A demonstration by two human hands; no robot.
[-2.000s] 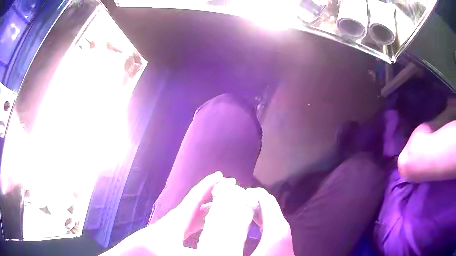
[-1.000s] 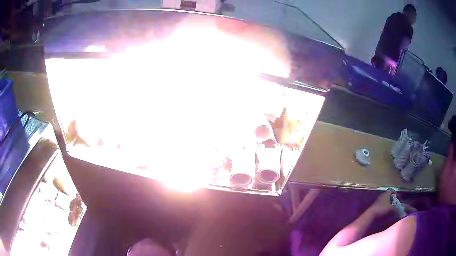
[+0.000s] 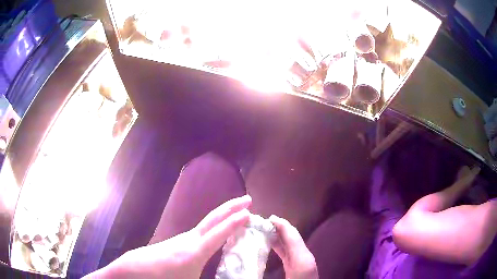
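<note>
A whitish, bumpy workpiece (image 3: pixel 244 252) is held upright between my two hands at the bottom centre, above my lap. Its lower end runs out of the picture. My left hand (image 3: pixel 204 240) lies along its left side with the fingers stretched towards its top. My right hand (image 3: pixel 294 252) grips its right side with the fingers bent at its upper edge. The palm of my right hand is cut off by the bottom edge. The workpiece's far side and any opening are hidden.
A glaring lit tray (image 3: pixel 376 111) at the top holds pale tubes (image 3: pixel 368 82). Another lit tray (image 3: pixel 60 267) at the left holds small pale pieces. A blue-violet crate (image 3: pixel 30 46) is at upper left. A person's arm (image 3: pixel 447 223) is at right, below a table (image 3: pixel 436 90) with a white ring piece (image 3: pixel 459 107).
The view swung up to the top tray a second ago, with my hands out of sight, and is now lower. My hands and the workpiece show again at the bottom.
</note>
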